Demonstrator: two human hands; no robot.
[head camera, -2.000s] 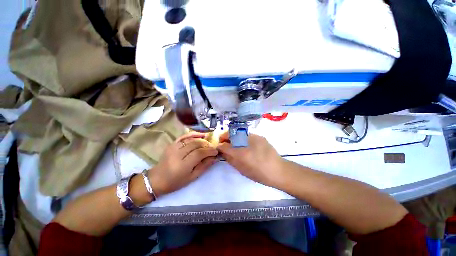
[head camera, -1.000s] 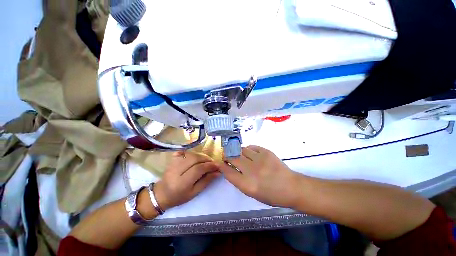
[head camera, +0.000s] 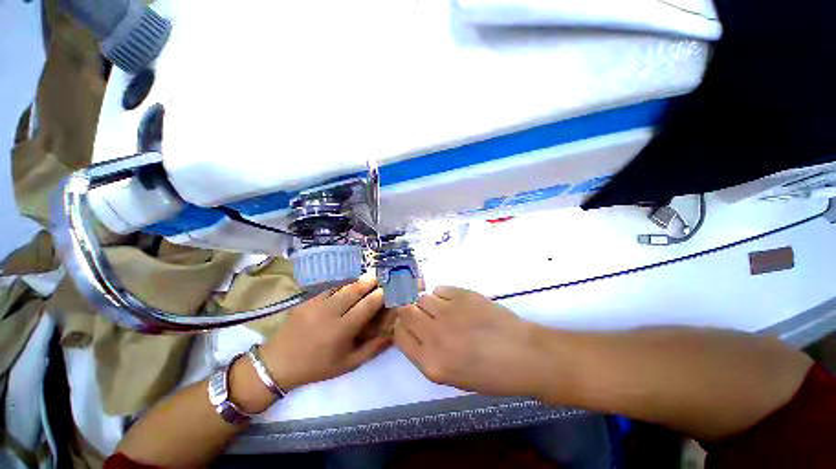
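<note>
The khaki garment (head camera: 165, 275) lies in folds at the left and reaches behind the machine's metal take-up guard toward the needle area. My left hand (head camera: 325, 332), with a watch and bracelet on the wrist, has its fingertips on cloth just left of the grey-blue block (head camera: 398, 282). My right hand (head camera: 463, 337) is curled just right of and below the block, its fingertips close to my left ones. Only a sliver of cloth shows between the fingers. The needle and presser foot are mostly hidden behind the tension dial (head camera: 327, 264) and the block.
The white sewing machine head (head camera: 367, 101) fills the upper view. A black cloth band (head camera: 733, 101) drapes over its arm at right. A cable with a connector (head camera: 667, 229) and a brown patch (head camera: 771, 261) lie on the table at right. A measuring tape (head camera: 394, 426) runs along the front edge.
The view has moved closer to and over the machine head, which now covers more of the khaki heap. The yellowish cloth at the fingers shows less. Both hands remain together beside the block.
</note>
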